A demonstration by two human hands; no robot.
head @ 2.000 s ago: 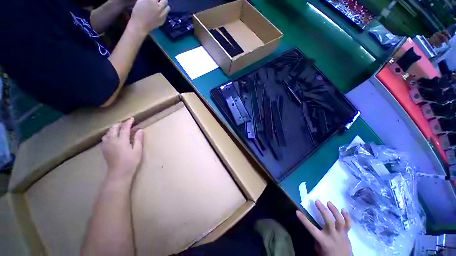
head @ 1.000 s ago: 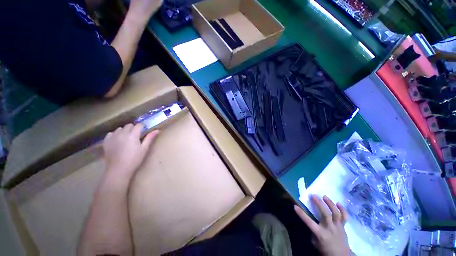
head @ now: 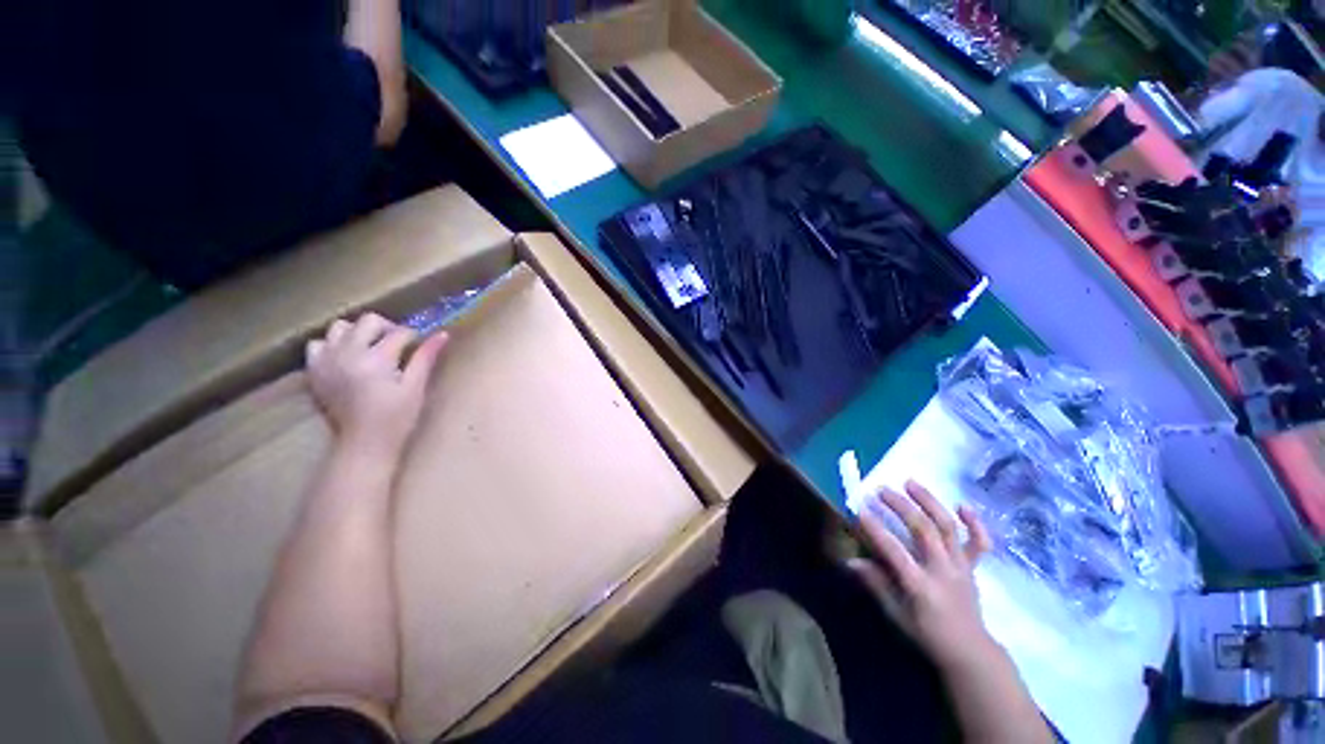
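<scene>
A large open carton [head: 712, 451] lies at the lower left. A flat cardboard divider [head: 501, 480] covers its inside. My left hand [head: 371, 375] is at the divider's far edge, with the fingertips over the edge by the carton wall; they look curled on the divider. A strip of clear plastic bag [head: 443, 308] shows in the gap beside the hand. My right hand [head: 923, 560] rests with spread fingers at the edge of the white sheet [head: 1075, 683], holding nothing. Clear plastic bags [head: 1068, 472] with dark and silver parts inside lie heaped on the sheet.
A black tray [head: 814, 400] with dark strips lies beyond the carton. A small carton [head: 625, 131] stands behind it beside white paper [head: 557, 154]. A person in dark clothes [head: 218, 131] is at the upper left. Dark upright assemblies [head: 1213, 247] stand on the red shelf. The metal feeder [head: 1250, 647] is lower right.
The divider's far edge first drops and shows a bagged silver piece, which is now mostly covered again. My right hand has moved slightly up and left. The other person's forearm has drawn back.
</scene>
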